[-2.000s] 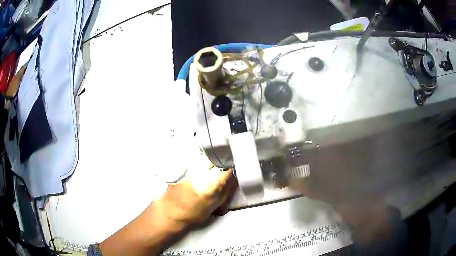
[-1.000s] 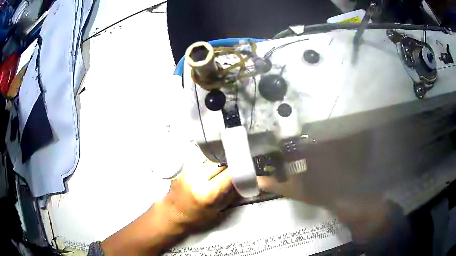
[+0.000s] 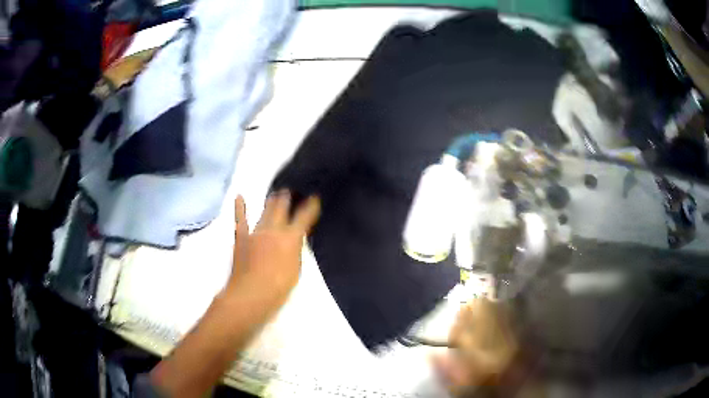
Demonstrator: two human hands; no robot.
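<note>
A dark garment panel (image 3: 389, 163) lies spread on the white table, reaching from behind the sewing machine head (image 3: 505, 210) to the table's front part. My left hand (image 3: 268, 241) is at the panel's left edge, fingers spread, with the fingertips touching or just over the cloth. My right hand (image 3: 482, 338) is blurred, below the needle area near the panel's lower right edge; its fingertips are partly hidden, and whether it grips anything cannot be told. A white rounded nozzle or lamp (image 3: 431, 211) stands over the panel, joined to a blue tube (image 3: 470, 143).
A stack of light blue-grey cut pieces (image 3: 210, 155) with a dark piece (image 3: 155, 144) on it lies at the table's left. A green surface (image 3: 350, 3) shows at the back. Printed ruler marks (image 3: 291, 381) run along the table's front edge.
The view has shifted left and back. My left hand has left the needle area for the panel's left edge, fingers now spread. The dark panel now shows left of and in front of the head.
</note>
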